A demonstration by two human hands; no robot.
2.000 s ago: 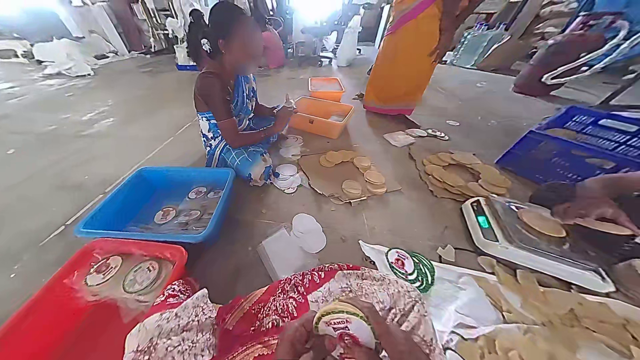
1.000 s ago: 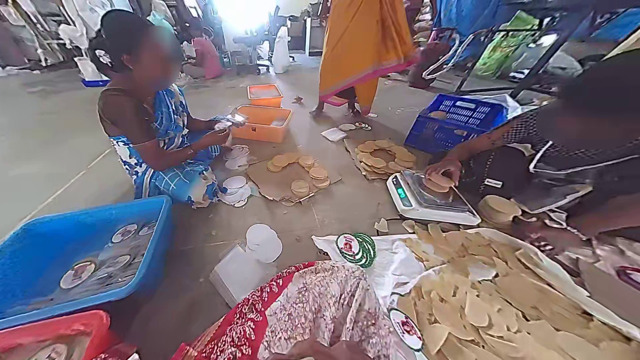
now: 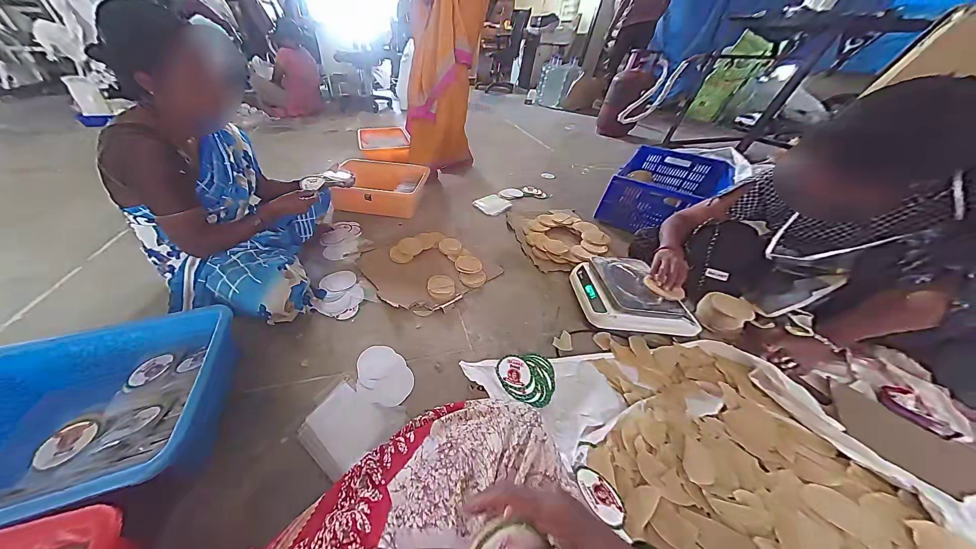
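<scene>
My right hand (image 3: 537, 509) is blurred at the bottom edge, its fingers over a pale, round thing with a greenish rim (image 3: 509, 536); the frame cuts off both, and its grip is unclear. My left hand is not in view. Just right of my right hand, a round printed label (image 3: 601, 496) rests against a heap of thin tan disc-like pieces (image 3: 732, 457) on white sheeting. Farther forward, a fanned stack of green-rimmed round labels (image 3: 526, 380) lies on the sheeting. White paper discs (image 3: 383, 375) overlap a stack of white square sheets (image 3: 351, 428) on the floor.
Blue tub (image 3: 217, 381) and red tub (image 3: 69, 528) stand left. A co-worker (image 3: 221, 183) sits front left, another (image 3: 839, 206) right, touching discs on a digital scale (image 3: 637, 293). Tan disc stacks rest on cardboard (image 3: 393, 278). Orange tubs (image 3: 381, 200) and a blue crate (image 3: 648, 183) are beyond.
Two seconds ago both my hands held a round labelled pack above my lap; now only my right hand shows, low at the edge. The view has shifted, bringing more of the right-hand co-worker into frame.
</scene>
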